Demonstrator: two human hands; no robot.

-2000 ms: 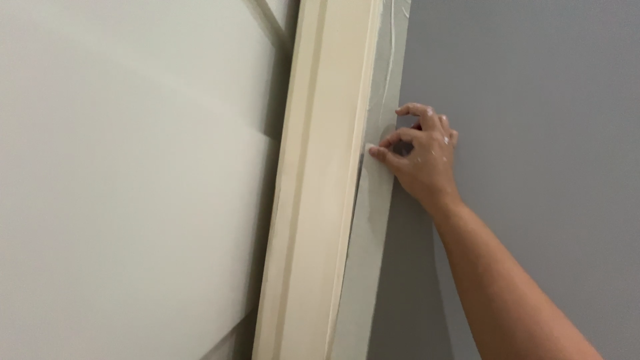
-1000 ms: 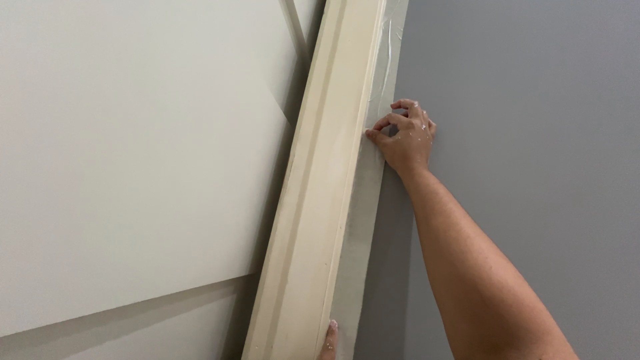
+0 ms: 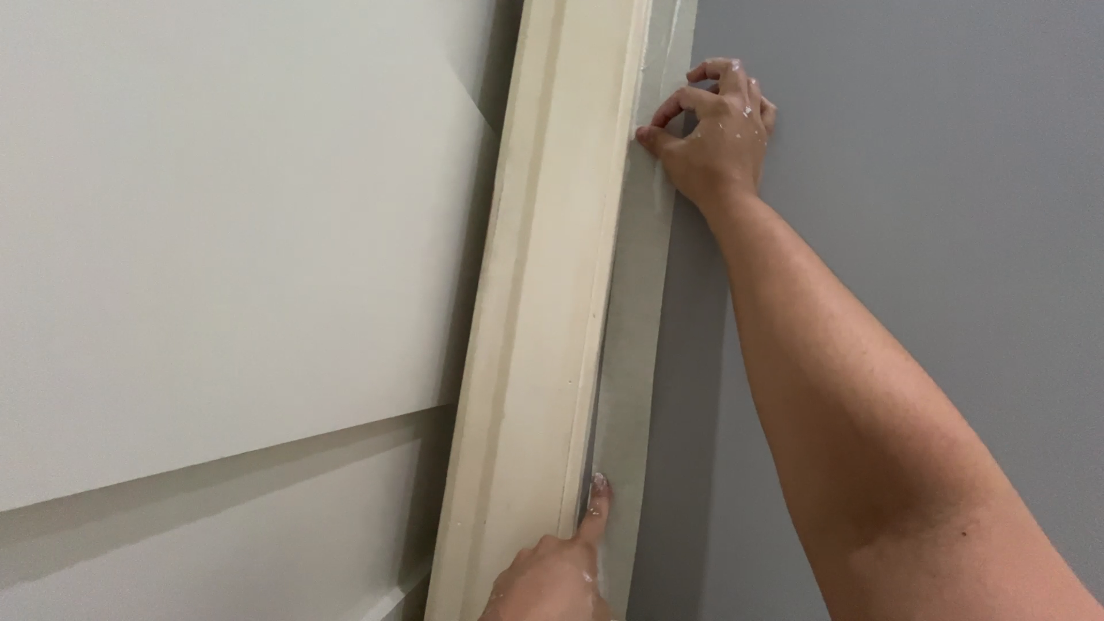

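Note:
My right hand, dotted with white paste, is at the upper right. Its thumb and a curled finger touch a pale strip that runs beside the cream door casing. Whether anything small sits between those fingers cannot be told. At the bottom, my left hand lies over the casing, its index finger extended upward onto the strip's left edge; the fingertip bears white paste. A dark narrow gap shows between casing and strip above that fingertip. White smears mark the strip near my right hand.
A large white panelled surface, perhaps a door, fills the left side, with a sloping panel edge low down. The grey wall stands to the right of the strip, with a darker shaded band beside it.
My left hand has come up from the bottom edge, where only a fingertip showed a second ago; two seconds ago it was out of view. My right hand remains at the strip.

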